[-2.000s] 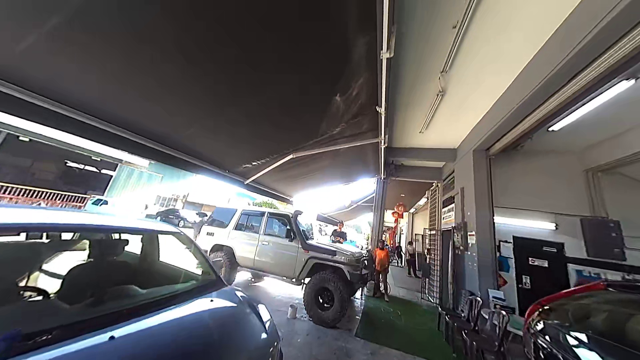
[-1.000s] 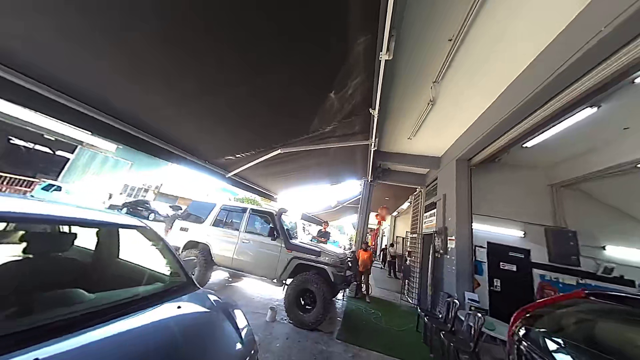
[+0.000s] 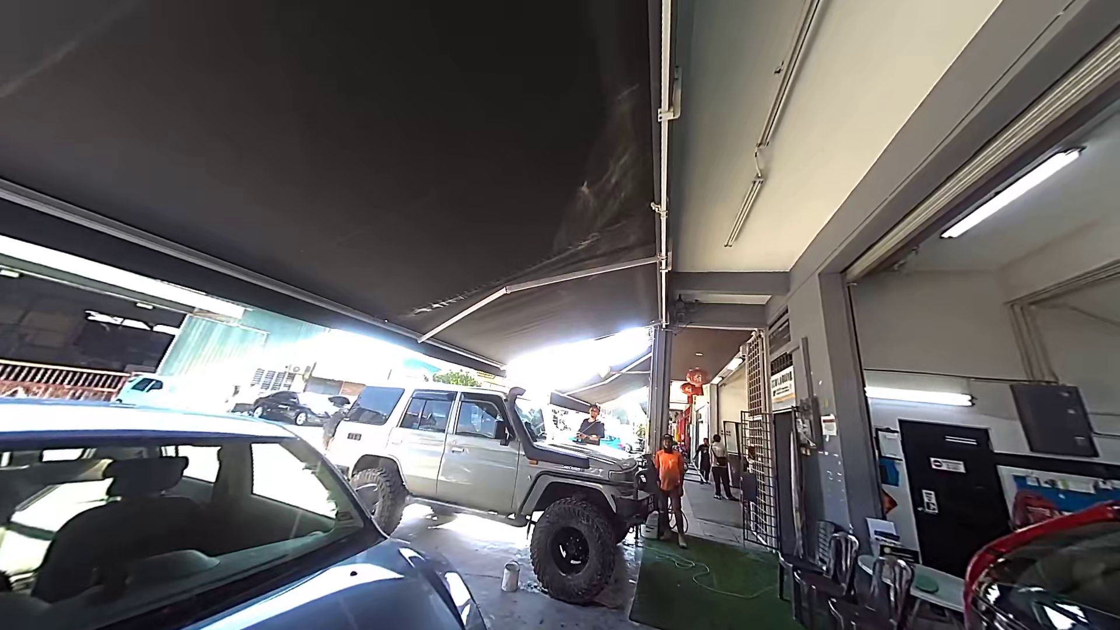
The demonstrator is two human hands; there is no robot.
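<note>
Neither my left hand nor my right hand shows in the head view. A silver off-road vehicle (image 3: 477, 451) with large knobbly tyres and a snorkel stands side-on in the middle. Nearest to me at the lower left is a blue car (image 3: 350, 582), its windscreen and front seats visible. Part of a red car (image 3: 1006, 547) shows at the lower right edge. On the ground beside the off-road vehicle's front tyre (image 3: 573, 549) stands a small pale container (image 3: 511, 576).
A person in an orange shirt (image 3: 669, 472) stands by the vehicle's front, another person (image 3: 591, 427) behind its bonnet. A thin hose (image 3: 700, 573) lies on green matting (image 3: 691, 591). Metal chairs (image 3: 836, 569) stand at right, beneath an awning (image 3: 350, 157) and beside a pillar.
Between the first two frames the view swings somewhat to the right. The vehicles and the person in orange stay in about the same places.
</note>
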